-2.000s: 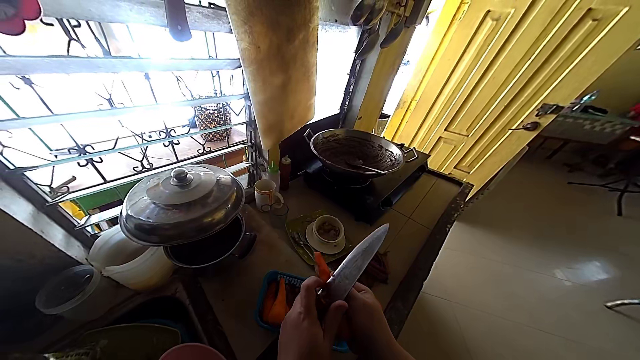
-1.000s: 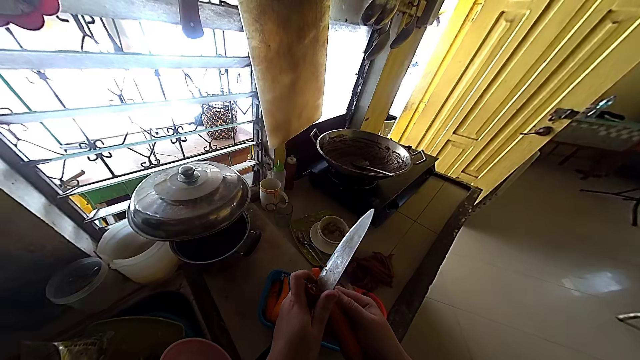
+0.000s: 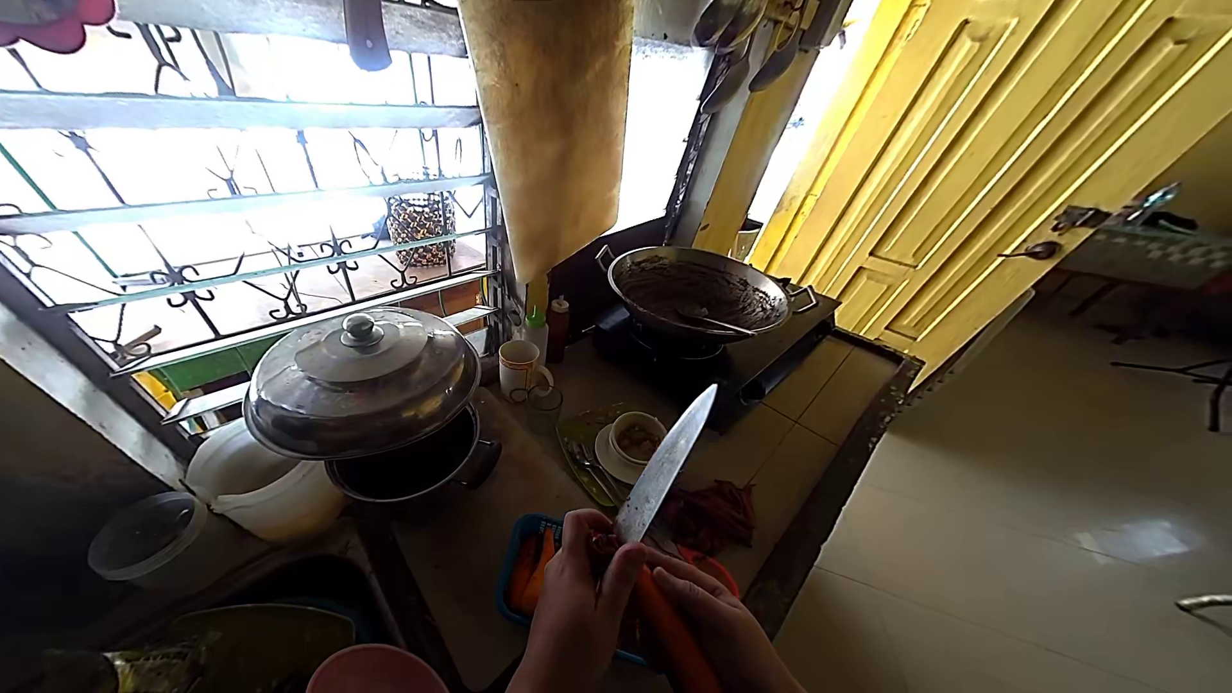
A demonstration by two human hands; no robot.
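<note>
My left hand [image 3: 577,597] and my right hand [image 3: 707,616] are close together at the bottom centre. A kitchen knife [image 3: 669,467] rises between them, its blade pointing up and right; its handle is hidden, and the fingers of my left hand close around it. An orange carrot [image 3: 669,630] lies in my right hand, slanting down toward the lower edge. Under and beside my left hand, a blue container [image 3: 507,577] holds orange carrots [image 3: 534,573]. Part of a red rim [image 3: 722,573] shows behind my right hand. A dark red cloth [image 3: 717,515] lies on the counter beyond.
A wok [image 3: 703,298] with dark contents sits on a stove [image 3: 770,356]. Nearer are a white bowl [image 3: 637,438] on a saucer, cutlery on a green tray, and a mug [image 3: 520,371]. A lidded metal pot [image 3: 361,385] stands left, above a sink [image 3: 279,577]. Counter edge [image 3: 847,481] runs right.
The carrot at my left hand's fingertips two seconds ago is now down in my right hand, slanting toward the lower edge. The knife blade points more steeply upward than two seconds ago.
</note>
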